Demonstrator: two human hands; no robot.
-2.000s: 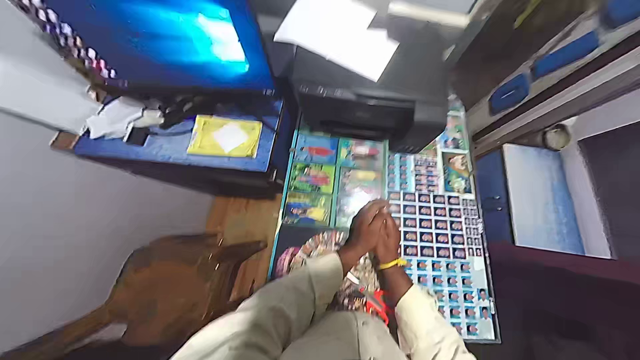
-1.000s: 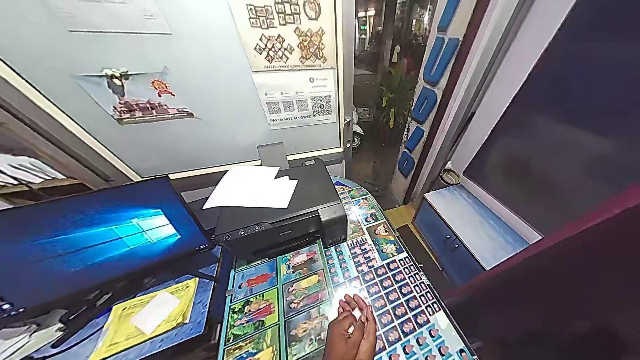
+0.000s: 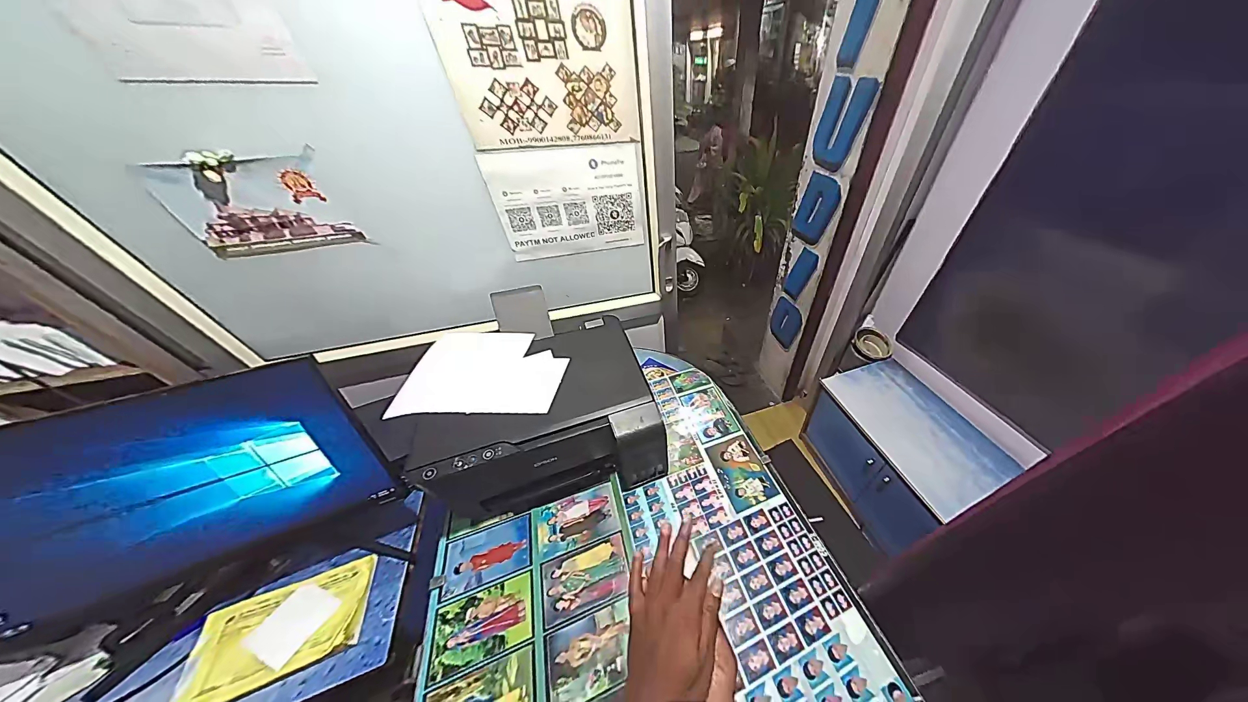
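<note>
My left hand [image 3: 671,614] lies with its back up and fingers pointing away from me, above the photo-covered counter top [image 3: 780,546]. My right hand [image 3: 722,663] is mostly hidden under and beside it, the two palms together; no object shows between them. Just left of the hands are larger portrait prints [image 3: 585,575] under the shiny surface, and to their right run rows of small passport-style photos [image 3: 770,585]. A black inkjet printer [image 3: 526,458] stands beyond the hands, with loose white sheets [image 3: 478,375] on its lid.
A lit monitor [image 3: 195,478] stands at the left, with a yellow envelope [image 3: 331,614] and a white slip [image 3: 292,624] below it. Posters [image 3: 546,73] hang on the glass panel behind the printer. A doorway shows a parked scooter [image 3: 687,258]. A blue cabinet [image 3: 877,468] stands right.
The view has tilted up toward the doorway. My hands, clasped two seconds ago, now lie palm to palm with the fingers extended.
</note>
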